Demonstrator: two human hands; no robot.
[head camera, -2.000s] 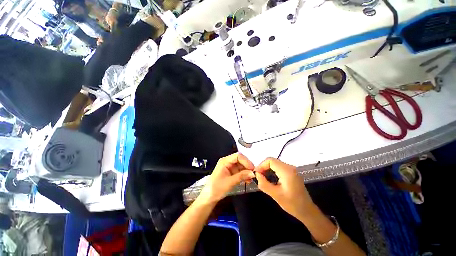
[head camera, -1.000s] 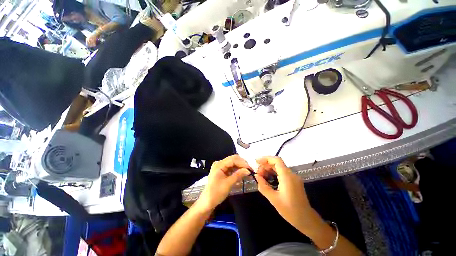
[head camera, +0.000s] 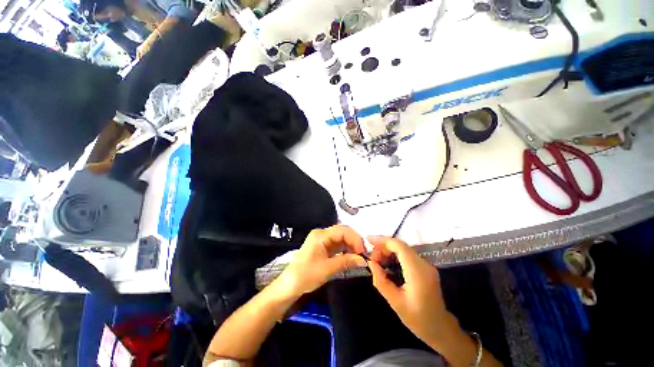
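Observation:
My left hand (head camera: 326, 256) and my right hand (head camera: 403, 276) meet at the table's front edge, fingertips almost touching. Both pinch a small black strand between them; I cannot tell whether it is the drawcord end or tape. The black tape (head camera: 432, 192) runs from the tape roll (head camera: 476, 125) down to my right hand, where more black material is partly hidden in the fingers. The black garment (head camera: 247, 183), with a small white print, lies left of the needle area and hangs over the edge.
The white sewing machine (head camera: 459, 89) stands beyond my hands. Red-handled scissors (head camera: 563, 175) lie at the right, with a thin brownish tool (head camera: 606, 141) beyond them. A second machine's grey part (head camera: 97, 215) is at the left. A person's arm (head camera: 159, 34) shows at top left.
The camera view has shifted slightly. My fingertips have moved a little against each other around the black strand. The garment, tape roll and scissors lie as before.

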